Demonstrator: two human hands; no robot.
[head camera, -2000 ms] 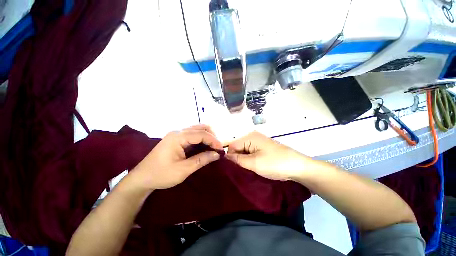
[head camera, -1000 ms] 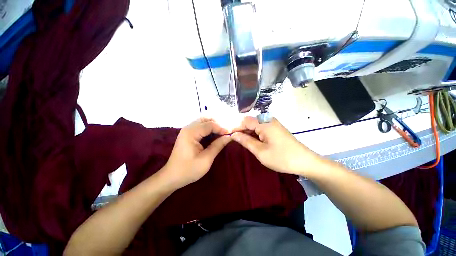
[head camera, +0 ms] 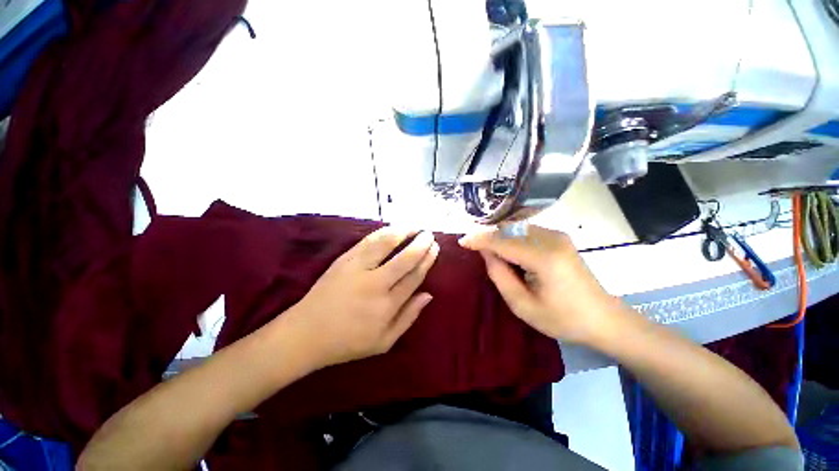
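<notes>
A dark red garment piece [head camera: 460, 322] lies on the white table's front part and hangs over the lap. My left hand [head camera: 373, 294] lies on the cloth near its top edge, fingers spread over it. My right hand [head camera: 547, 276] pinches the cloth's top edge between thumb and fingers, just right of my left hand. The industrial sewing machine [head camera: 745, 64] stands behind, with its shiny curved metal guard [head camera: 561, 120] just above my right hand. The needle and presser foot area is bright and hard to make out.
A long maroon garment pile [head camera: 74, 202] lies at left. At right are a black phone-like item [head camera: 655, 202], dark-handled snips [head camera: 713, 241], a blue and orange tool [head camera: 752, 262], an orange cord [head camera: 798, 258] and an olive coil [head camera: 820, 228]. A printed ruler strip [head camera: 699, 304] runs along the front edge.
The fingertips of both hands were together pinching the cloth; now they are apart, with my left hand flattened on the cloth. The cloth's top edge is straighter. The view has shifted and the guard looms larger.
</notes>
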